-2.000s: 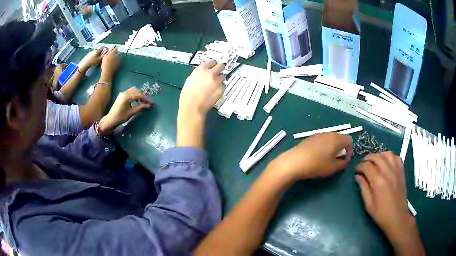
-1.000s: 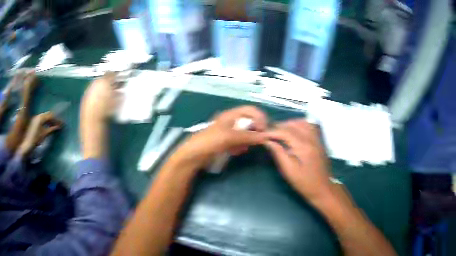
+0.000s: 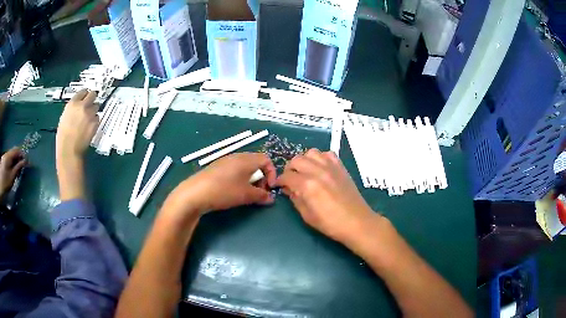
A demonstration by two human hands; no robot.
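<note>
My left hand (image 3: 233, 180) is closed around a white tube (image 3: 256, 176); only its short end shows between the fingers. My right hand (image 3: 319, 192) is beside it with fingertips pinched close to the left fingertips, just in front of a loose heap of small metal parts (image 3: 282, 148). Whether the right fingertips hold a small part is hidden. Two loose white tubes (image 3: 217, 146) lie behind my left hand. Many white tubes (image 3: 397, 154) lie side by side in a row to the right.
A neighbour's hand (image 3: 77, 124) is at crossed white tubes (image 3: 118, 124) on the left. Product boxes (image 3: 233, 53) stand behind a pale metal strip (image 3: 217, 109). More tubes (image 3: 151, 186) lie left of my arm. A blue crate (image 3: 515, 124) and small blue bin (image 3: 515, 289) are right.
The view has swung right, bringing the blue crate in. My hands have come together at the fingertips, and now sit by the metal heap.
</note>
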